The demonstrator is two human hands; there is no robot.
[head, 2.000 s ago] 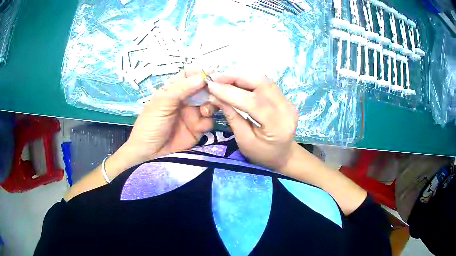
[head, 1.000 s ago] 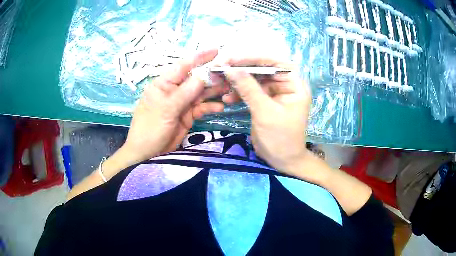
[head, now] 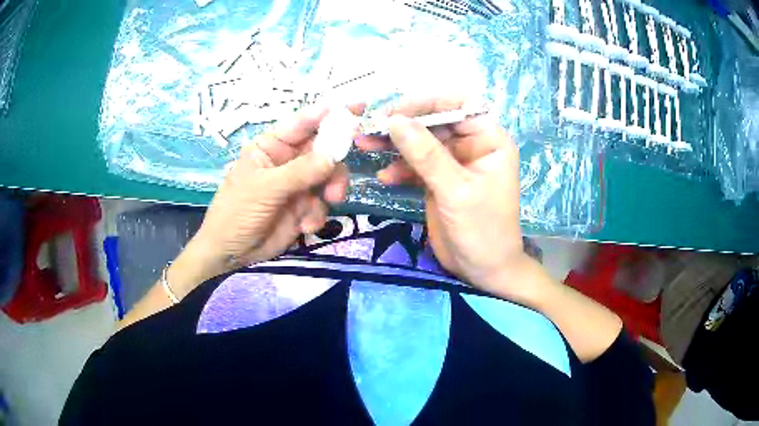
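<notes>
My left hand (head: 279, 170) grips a rounded white end cap (head: 336, 135) between thumb and fingers, above the table's near edge. My right hand (head: 470, 179) pinches a slim white sleeve (head: 445, 118) that lies nearly level and points at the end cap. The small gap between the two parts is too bright and blurred to tell if they touch. A loose pile of white sleeves (head: 241, 96) lies on clear plastic sheeting (head: 150, 125) beyond my left hand.
Thin dark metal shafts (head: 453, 8) lie at the top centre. At the right, a clear tray (head: 620, 148) holds two rows of assembled white pieces. The green table (head: 50, 158) ends below my hands. Red stools (head: 62, 258) stand under it, and a person's dark sleeve (head: 724, 358) shows at lower right.
My hands were together at first. My right hand has moved right and turned the white sleeve nearly level. The end cap now shows more clearly in my left hand.
</notes>
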